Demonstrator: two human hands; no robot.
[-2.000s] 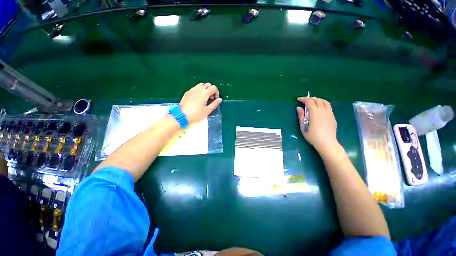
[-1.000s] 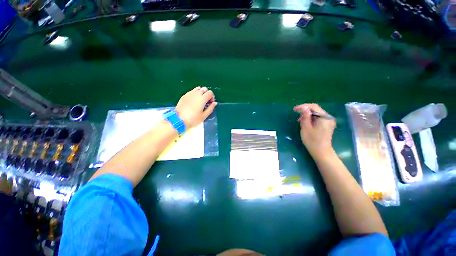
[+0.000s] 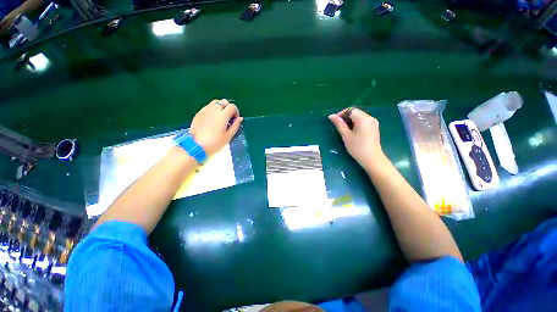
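Note:
My left hand (image 3: 214,128), with a blue wristband, rests over the upper right part of the pale sheet (image 3: 214,170) in its clear bag. Its fingers are curled around a small dark piece (image 3: 231,120), likely a module, mostly hidden. My right hand (image 3: 360,135) is to the right, above the striped sheet, thumb and fingers pinched on the dark tweezers (image 3: 349,116), which show only in part. The white sheet with dark stripes (image 3: 297,177) lies flat between my forearms, touched by neither hand.
At right lie a long clear bag with orange ends (image 3: 436,161), a phone (image 3: 474,155) and a translucent bottle (image 3: 496,111). At left are a round ring (image 3: 66,150), a metal arm (image 3: 24,144) and blister trays (image 3: 36,225). Several modules (image 3: 251,11) line the far side.
The view has shifted and tilted. My right hand has turned from a flatter pose to a pinch and moved nearer my left hand. The bagged sheet looks more slanted. My left hand keeps its curl.

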